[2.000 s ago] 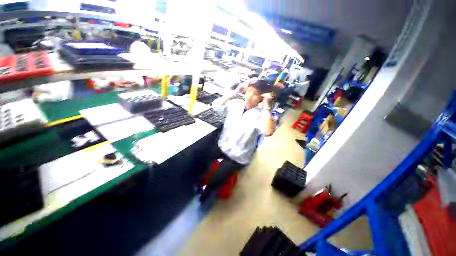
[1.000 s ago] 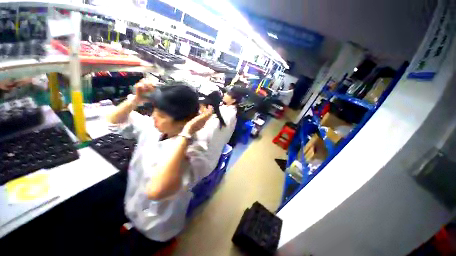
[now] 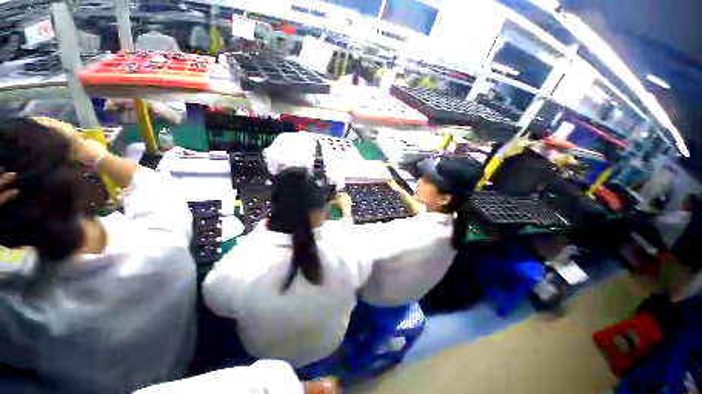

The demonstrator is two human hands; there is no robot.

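A white sleeve at the bottom edge ends in a small part of a hand, which looks like my left hand. It is blurred and cut off by the edge, and its fingers and anything in them are hidden. My right hand is not in view. Black parts trays lie on the bench: one in front of two seated workers, a narrow part of another farther left, and a large one to the right. A red watch tray with small dark items lies on the shelf beside a black tray.
Three people in white sit along the bench, one at far left with raised arms, one in the middle and one beside. A blue stool is under them. The aisle floor runs right, with a red stool.
The view has turned left and come along the bench. The person with raised arms is now at the left edge. The floor crate and white pillar have left view. A sleeve has appeared at the bottom.
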